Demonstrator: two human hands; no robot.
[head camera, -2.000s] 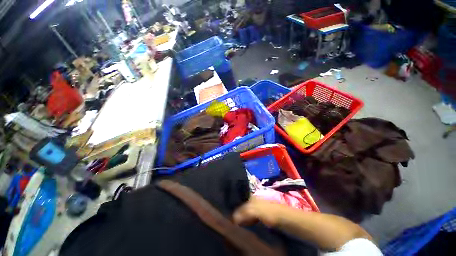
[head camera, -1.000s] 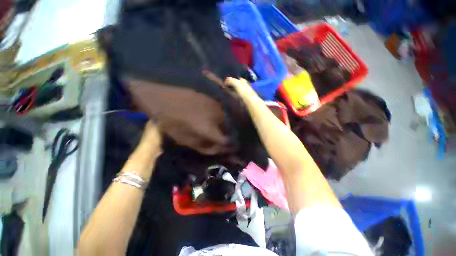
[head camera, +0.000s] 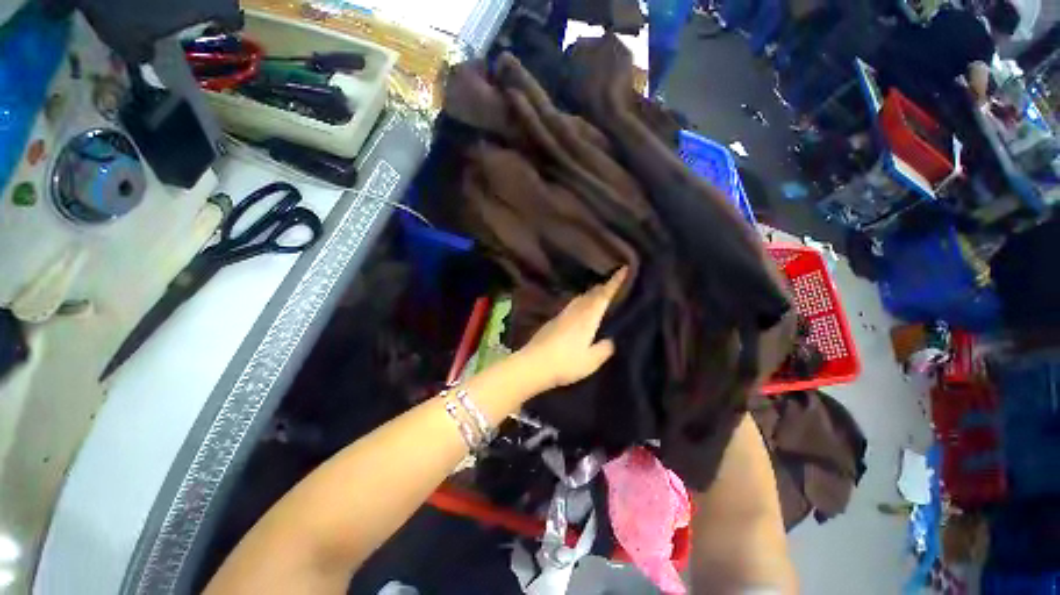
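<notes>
A large limp heap of dark brown cloth (head camera: 651, 233) is held up in front of me, right of the sewing table, above the baskets. My left hand (head camera: 575, 337) is on the near left side of the heap, its fingers in a fold and its thumb apart below. My right forearm (head camera: 738, 511) reaches up under the heap's right side; the cloth hides the right hand.
Black shears (head camera: 215, 267) lie on the white table (head camera: 163, 384), behind its edge scale. A cream tool tray (head camera: 366, 116) stands beyond. Pink cloth (head camera: 645, 511) lies in a red basket below. Another red basket (head camera: 831, 325) and brown cloth (head camera: 819, 453) are on the floor at right.
The brown cloth has been raised and bunched up before me. My left hand has moved right onto it; my right hand has gone behind it. The view has shifted, showing more of the table.
</notes>
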